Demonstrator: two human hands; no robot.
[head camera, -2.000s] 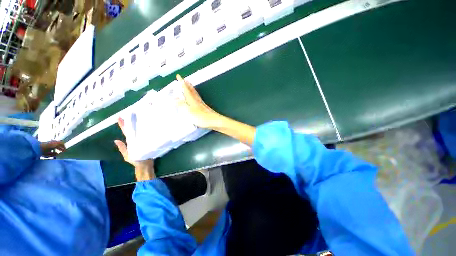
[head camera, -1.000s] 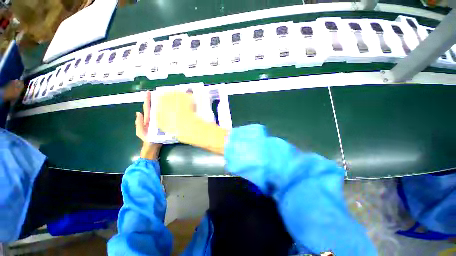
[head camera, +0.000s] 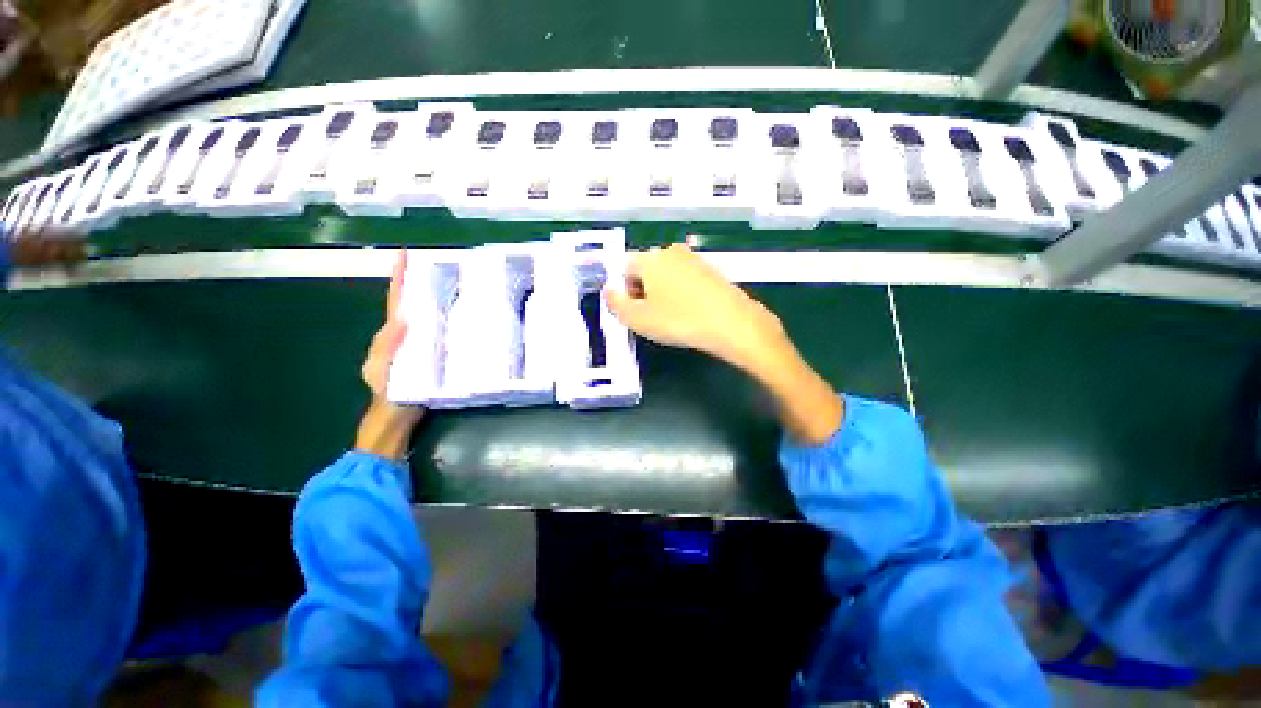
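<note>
Three white insert trays (head camera: 480, 374) stand side by side on the near green surface, their upright watch-shaped cutouts facing up. The left two cutouts look greyish. The rightmost tray (head camera: 618, 362) sits slightly out of line, and its cutout shows dark. My left hand (head camera: 389, 362) is around the left edge of the group, with its thumb side partly hidden. My right hand (head camera: 687, 300) has curled fingers at the upper right edge of the rightmost tray, and its fingertips are pinched there.
A long row of white trays with dark watches (head camera: 664, 152) runs behind a white rail (head camera: 774, 266). A grey post (head camera: 1127, 180) rises at right. A white stack (head camera: 173, 56) lies at upper left, a fan (head camera: 1166, 25) at upper right. Blue-sleeved people are at both sides.
The trays now lie spread side by side instead of stacked in both hands. My right hand has moved from over them to their right edge. The view has turned.
</note>
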